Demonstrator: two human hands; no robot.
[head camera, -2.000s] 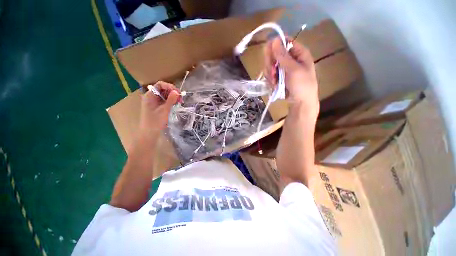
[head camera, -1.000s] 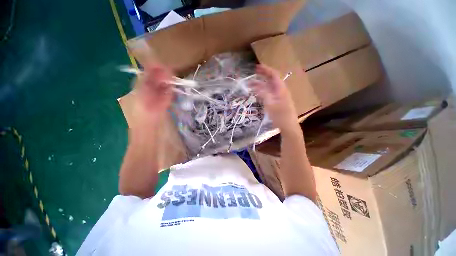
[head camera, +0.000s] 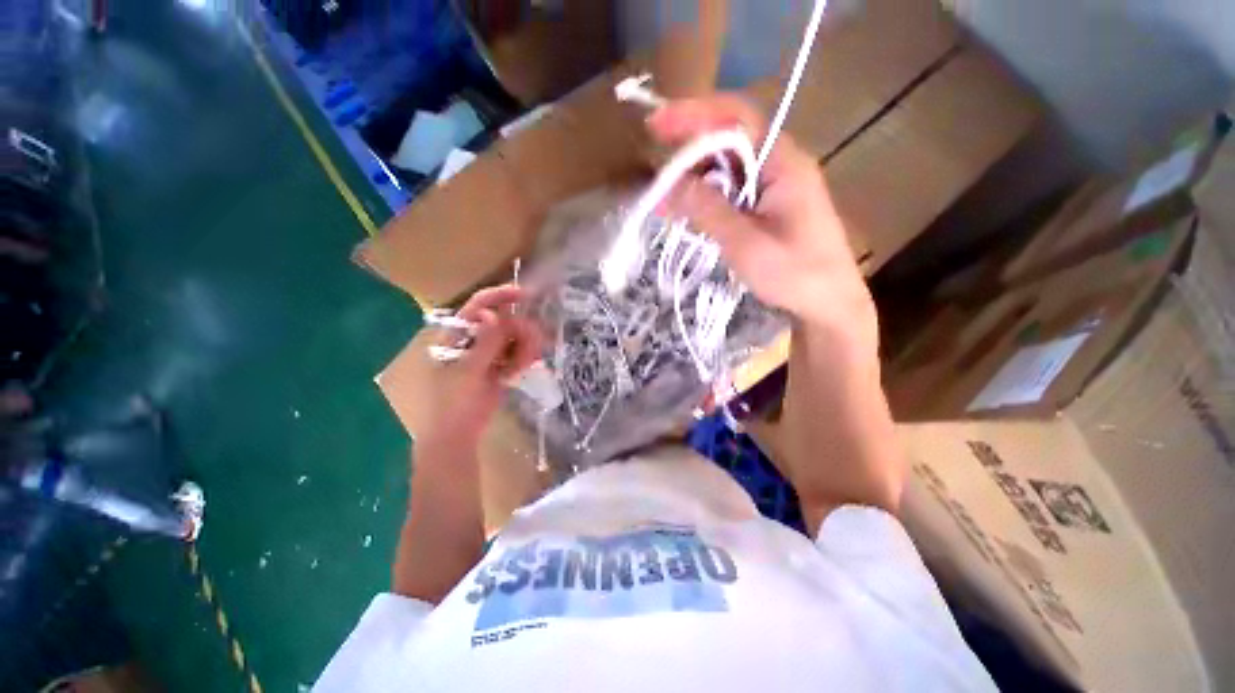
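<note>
An open brown carton (head camera: 474, 224) stands in front of me with its flaps up. A clear plastic bag (head camera: 555, 224) in it holds many tangled white cable leads (head camera: 596, 355). My right hand (head camera: 772, 224) is raised over the carton's right side, its fingers closed on a looped bundle of white leads (head camera: 707, 152); loose leads hang below it. My left hand (head camera: 477, 366) is at the carton's left side, its fingers closed on a small white lead (head camera: 447, 333). Both hands are bare and somewhat blurred.
Closed brown cartons with white labels (head camera: 1036, 366) stand at the right. A blue pallet (head camera: 386, 68) with a dark tray and pale sheets (head camera: 436, 140) lies beyond the carton. Green floor (head camera: 291, 447) with yellow lines is at the left, with dark blurred objects at the far left.
The view has shifted, showing more of the pallet and left side. My right hand has risen and now holds a looped bundle of leads. My left hand is lower and less blurred.
</note>
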